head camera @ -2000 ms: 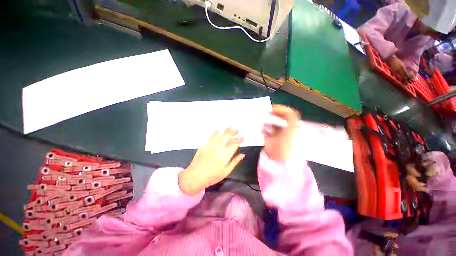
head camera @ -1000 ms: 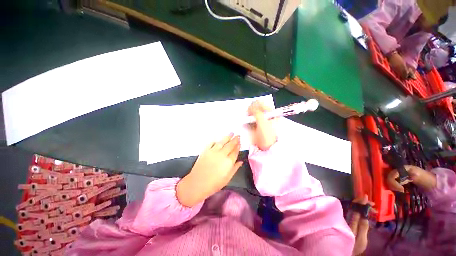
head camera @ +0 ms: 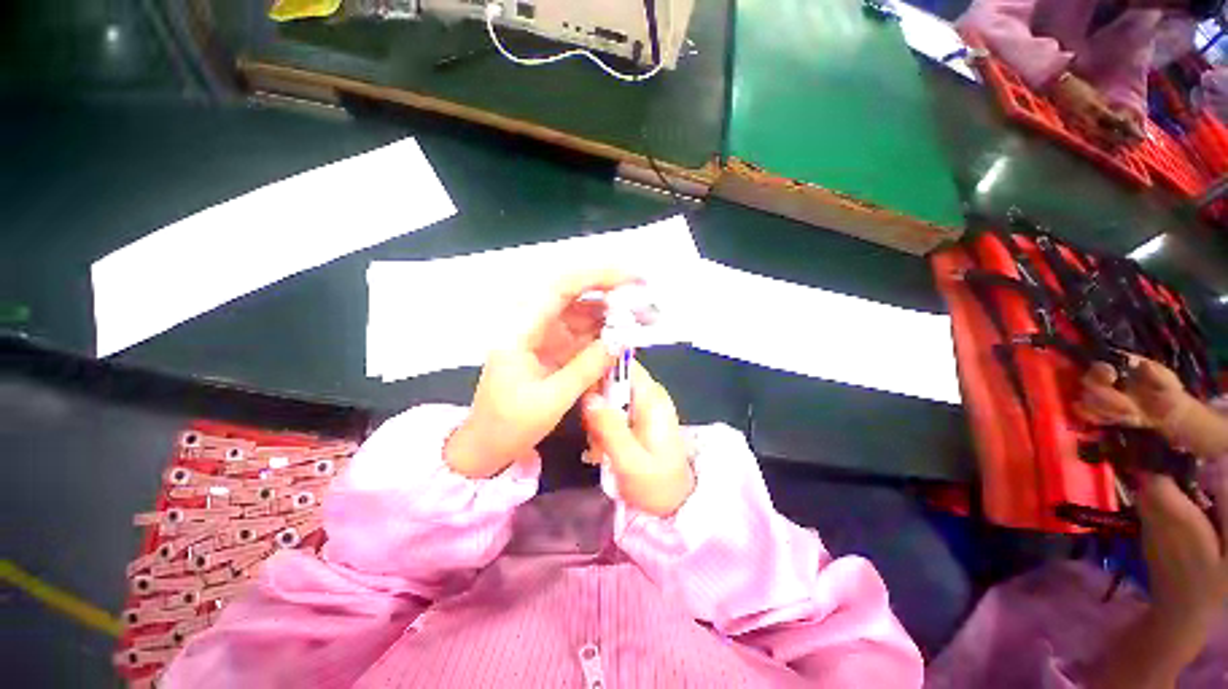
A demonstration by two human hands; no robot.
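Observation:
My left hand and my right hand meet in front of my chest, both on the pen. The pen is upright, its pale upper part by my left fingers and its lower barrel in my right hand. A white paper sheet lies on the bench just beyond my hands. A white strip lies to its right and another to its left. My fingers hide part of the pen.
A red tray of pinkish strips is at lower left. Red trays with black parts are at right, with another person's hands over them. A green board and a cream-white box with a cable stand at the back.
My right hand has drawn back from the paper with the pen, now upright. My left hand has lifted off the sheet and joined it on the pen. The view has shifted a little.

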